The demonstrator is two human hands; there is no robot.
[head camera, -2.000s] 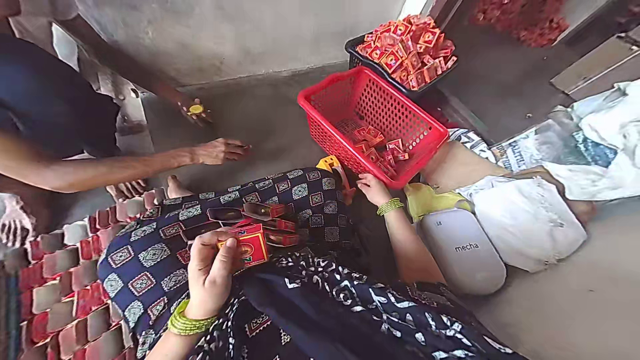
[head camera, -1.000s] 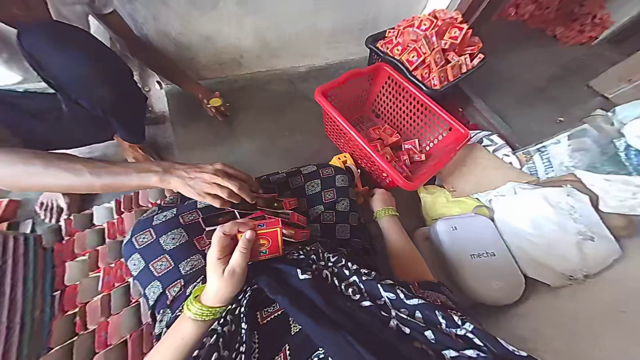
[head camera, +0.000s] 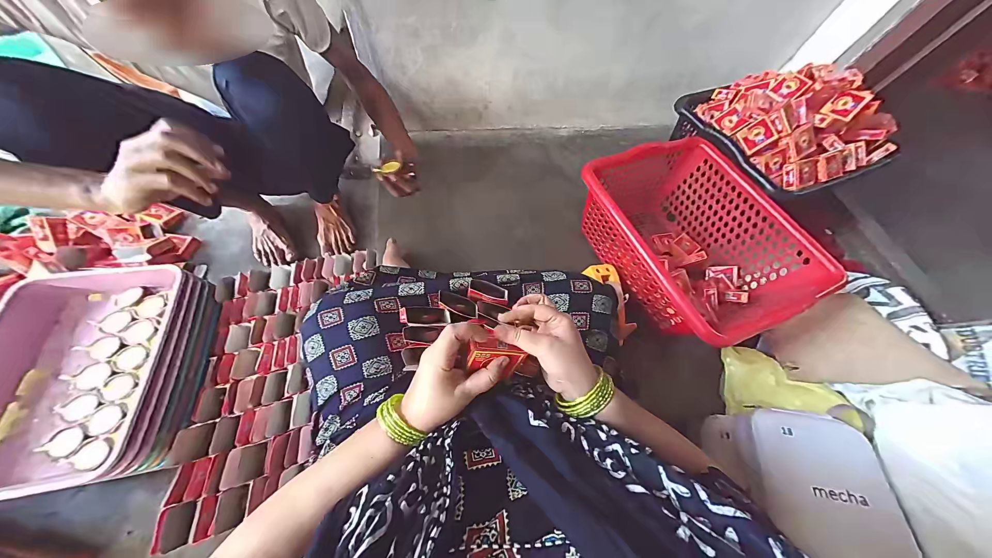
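Note:
Over the patterned cloth on my lap, my left hand (head camera: 453,372) holds a small red printed cardboard box (head camera: 496,355) between thumb and fingers. My right hand (head camera: 546,345) meets it from the right, thumb and fingertips pinched at the box's upper edge; whatever lies between those fingertips is too small to tell. Several small open-ended boxes (head camera: 457,304) with dark insides rest on the lap just beyond both hands. Right of the lap, a red perforated plastic basket (head camera: 717,240) has several red boxes (head camera: 722,275) at its bottom.
A black basket (head camera: 686,116) heaped with red boxes stands behind the red one. At left, rows of small boxes (head camera: 248,387) cover the floor beside a pink tray (head camera: 23,325) of round pale pieces. A co-worker's hand (head camera: 164,167) is above more boxes; their other hand holds something yellow (head camera: 390,167).
My right hand has come from the red basket's near side to the box in my left hand. The co-worker's hand has drawn back left from my lap. The view has shifted left.

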